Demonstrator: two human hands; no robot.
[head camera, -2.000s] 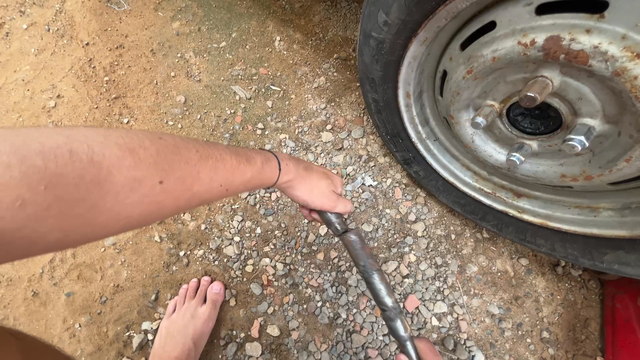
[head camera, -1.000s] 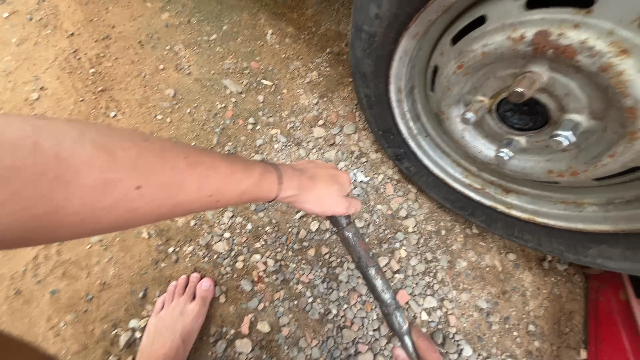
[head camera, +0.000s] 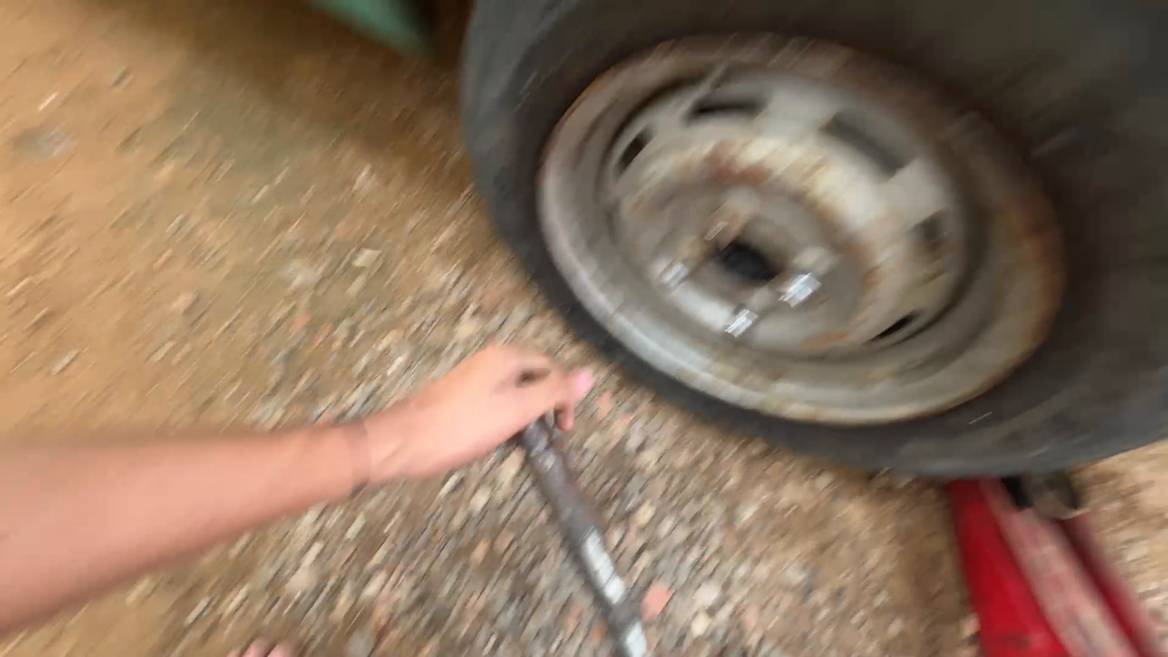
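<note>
My left hand (head camera: 497, 401) reaches in from the left and is closed around the upper end of a worn metal bar (head camera: 579, 529), its thumb pointing right. The bar slants down to the bottom edge, where its lower end is out of frame. My right hand is not visible now. Up and to the right of my left hand stands a car wheel, a rusty steel rim (head camera: 776, 365) in a black tire (head camera: 520, 164). Several lug fasteners (head camera: 801, 289) surround the dark hub centre (head camera: 748, 261). The view is blurred by motion.
Part of a red metal jack or stand (head camera: 1013, 566) shows below the tire at the lower right. Gravel (head camera: 365, 547) and sandy ground (head camera: 137, 228) lie under and left of the bar. A green edge (head camera: 383, 18) is at the top, and toes (head camera: 262, 649) at the bottom.
The view has shifted so more of the wheel and the red metal piece shows. My right hand, seen earlier on the bar's lower part, has left the view. My left hand remains at the bar's upper end.
</note>
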